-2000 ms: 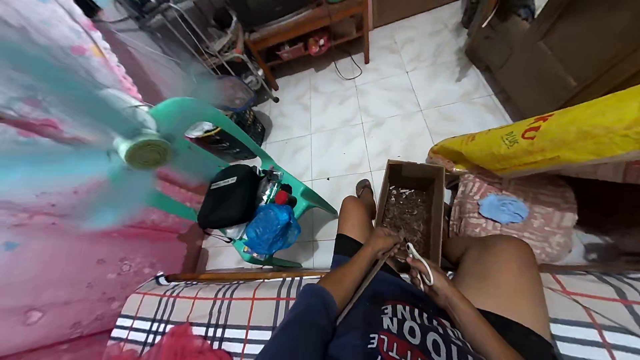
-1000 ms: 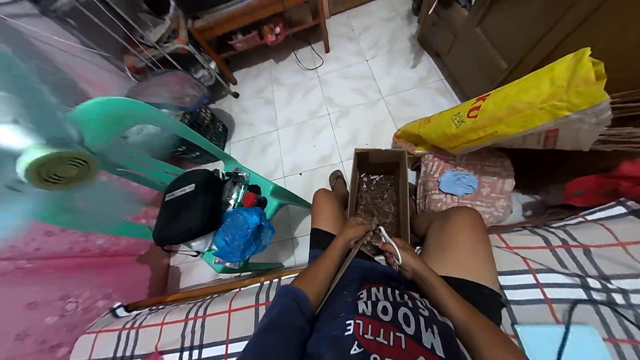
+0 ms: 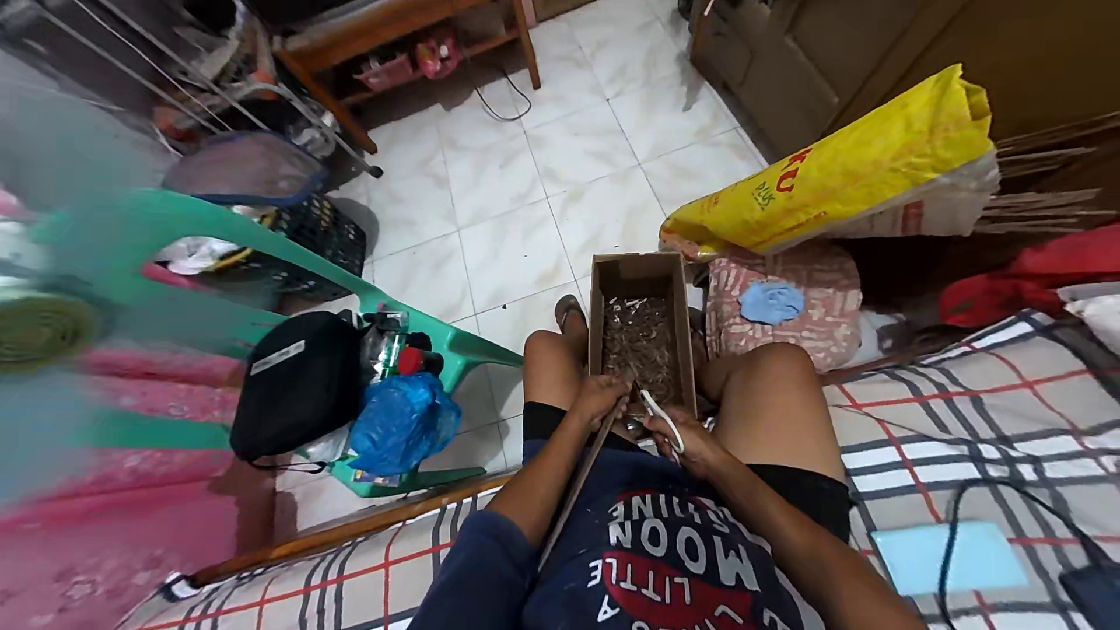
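My left hand (image 3: pixel 600 399) is closed around a bundle of thin brown strips (image 3: pixel 577 486), whose long ends trail back along my left forearm toward my waist. In my right hand (image 3: pixel 687 442) is a pair of scissors with white handles (image 3: pixel 662 418); the blades point at the strips just beside my left fingertips. Both hands are over the near end of an open cardboard box (image 3: pixel 598 315) between my knees. Small brown cut pieces (image 3: pixel 646 341) lie thickly inside it. Whether the blades touch the strips is too small to tell.
On the left, a green plastic chair (image 3: pixel 472 346) holds a black case (image 3: pixel 297 385) and a blue plastic bag (image 3: pixel 407 424), near a blurred fan (image 3: pixel 44 332). Right of the box, a patterned cushion (image 3: pixel 822 306) bears a blue cloth (image 3: pixel 772 303), beside a yellow sack (image 3: pixel 831 171). A plaid-covered seat (image 3: pixel 892 437) is beneath me.
The view has shifted to the right, bringing more of the plaid cover and a light blue item into sight. Both hands stay at the near end of the box, holding the strips and scissors.
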